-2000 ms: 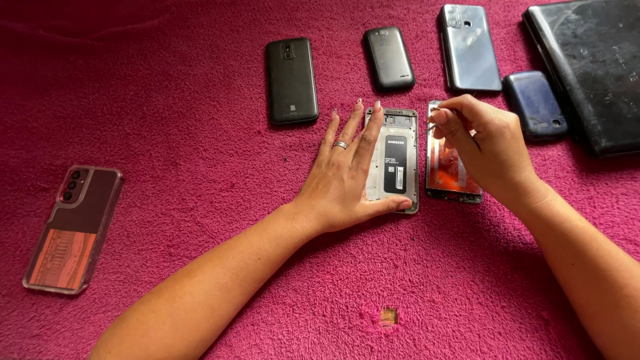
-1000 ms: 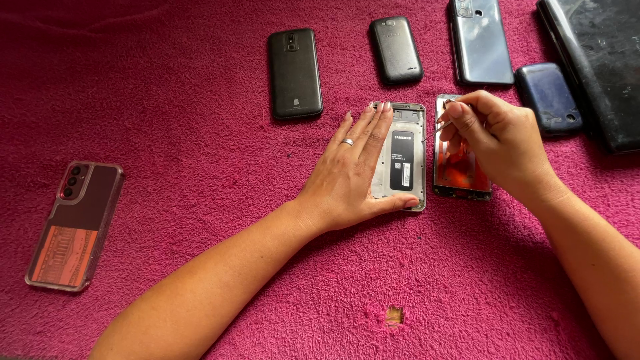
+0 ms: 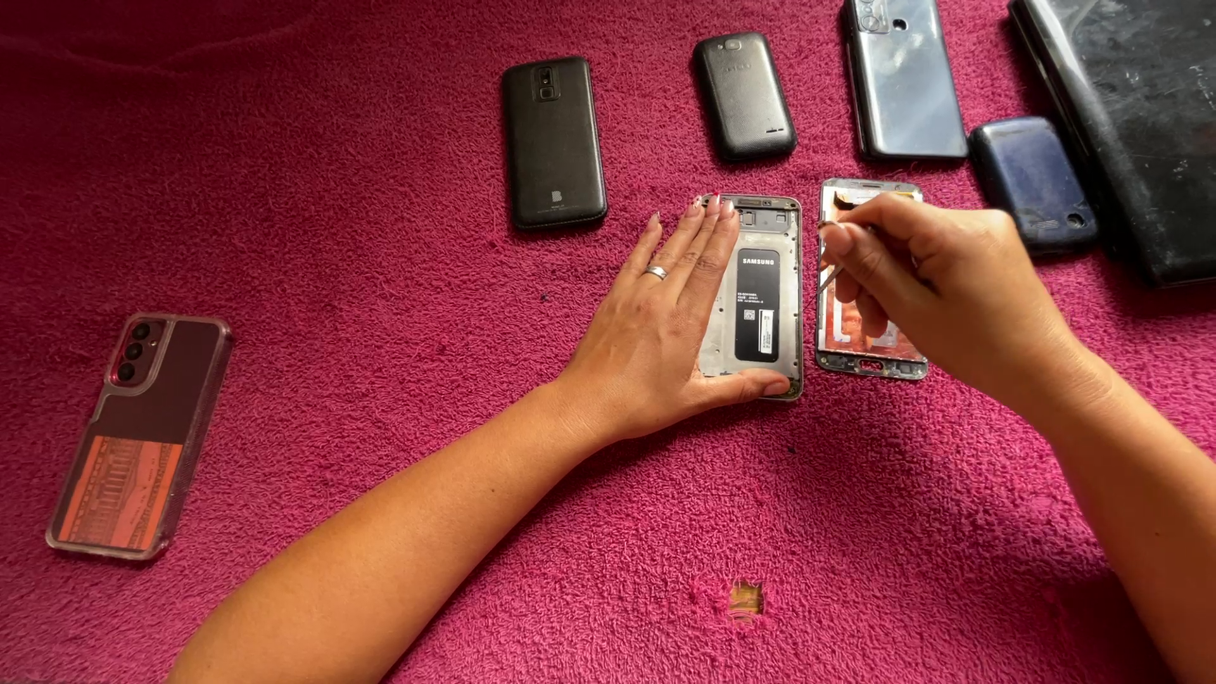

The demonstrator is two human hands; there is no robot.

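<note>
My left hand (image 3: 665, 323) lies spread on the left part of an opened Samsung phone frame (image 3: 717, 347), its fingertips at the top edge and the thumb at the bottom edge. A black printed label (image 3: 758, 309) shows on the frame's bare metal. Just to the right, a phone's display assembly (image 3: 836, 364) with a reddish-orange inner surface lies on the pink cloth. Over it is my right hand (image 3: 912, 266), pinching a thin metal tool (image 3: 828, 279) whose tip is by the assembly's left edge. The fingers hide part of the tool.
Behind my hands lie a black phone (image 3: 554, 142), a smaller black phone (image 3: 744, 95), a grey phone (image 3: 907, 81) and a dark blue phone (image 3: 1034, 185). A black laptop-like case (image 3: 1140, 123) is at the right. A phone in a clear case (image 3: 142, 437) lies left. The cloth has a hole (image 3: 747, 599).
My right hand has shifted slightly down along the display assembly, the tool still in its fingers. My left hand stays spread on the frame.
</note>
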